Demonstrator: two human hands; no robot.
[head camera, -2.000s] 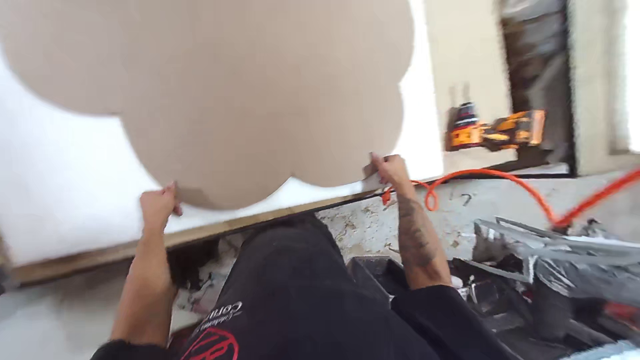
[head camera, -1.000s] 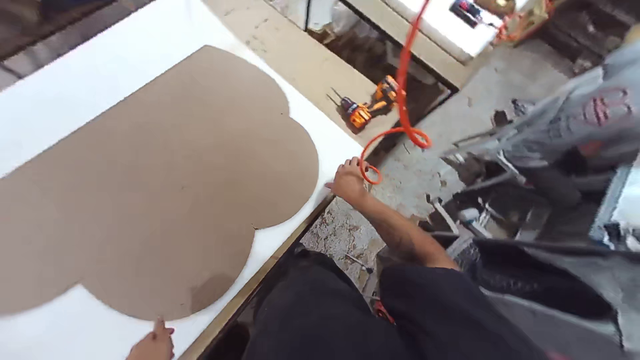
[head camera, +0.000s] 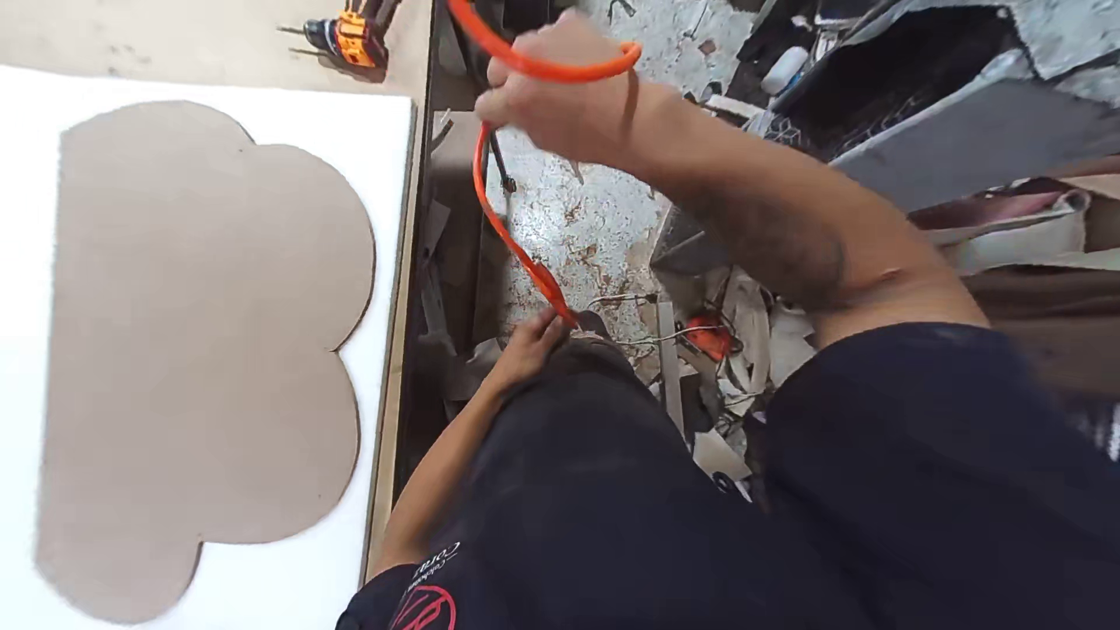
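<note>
My right hand (head camera: 560, 92) is raised beside the workbench, closed around an orange coiled air hose (head camera: 503, 229). The hose hangs down from it toward my left hand (head camera: 534, 346), which is low near my legs at the hose's lower end; whether its fingers grip the hose cannot be told. On the bench at left, a brown scalloped board (head camera: 206, 332), cloud-shaped with one straight side, lies flat on a white foam sheet (head camera: 367, 490). Neither hand touches the board.
An orange and black cordless drill (head camera: 354, 39) lies on the bench beyond the foam. The bench's wooden edge (head camera: 391, 411) runs along my left. Scraps and offcuts (head camera: 726, 376) litter the speckled floor at right, near a grey sheet (head camera: 954, 149) and folded fabric (head camera: 1024, 236).
Both hands have left the board's edge, where they were two seconds ago. My right hand now has the orange hose, and my left hand is down by my legs. The view has turned strongly.
</note>
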